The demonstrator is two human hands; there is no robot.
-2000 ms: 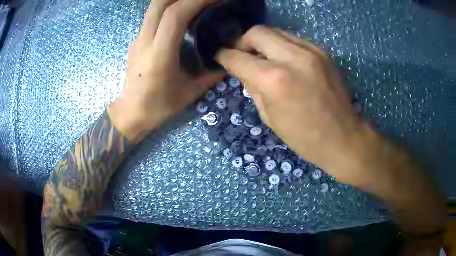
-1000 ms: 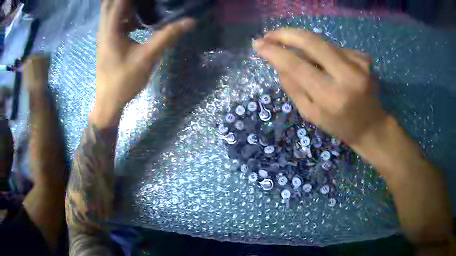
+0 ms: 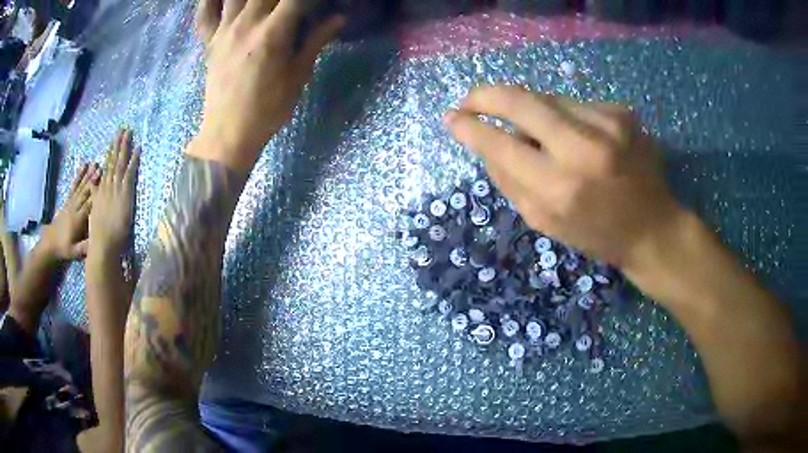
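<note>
My left hand (image 3: 252,75) reaches to the top edge, its thumb spread to the right. Its fingertips are partly cut off beside dark, blurred shapes, so a hold cannot be made out. My right hand (image 3: 571,172) is above the upper right of the heap, with thumb and index finger close together. No part shows between them, but a small one could be hidden. The heap of small dark inserts with pale round discs (image 3: 486,274) lies on the clear bubble wrap (image 3: 345,354).
A pink strip (image 3: 532,28) runs along the far side, with dark shapes behind it. Another person's hands (image 3: 111,199) rest on the wrap at the left. Pale, dark-edged flat objects (image 3: 31,181) lie at the far left. One loose pale piece (image 3: 568,67) lies beyond my right hand.
My hands were together at a dark housing, then parted. The housing moved up and left with my left hand and is no longer clearly visible. Another person's hands came into view.
</note>
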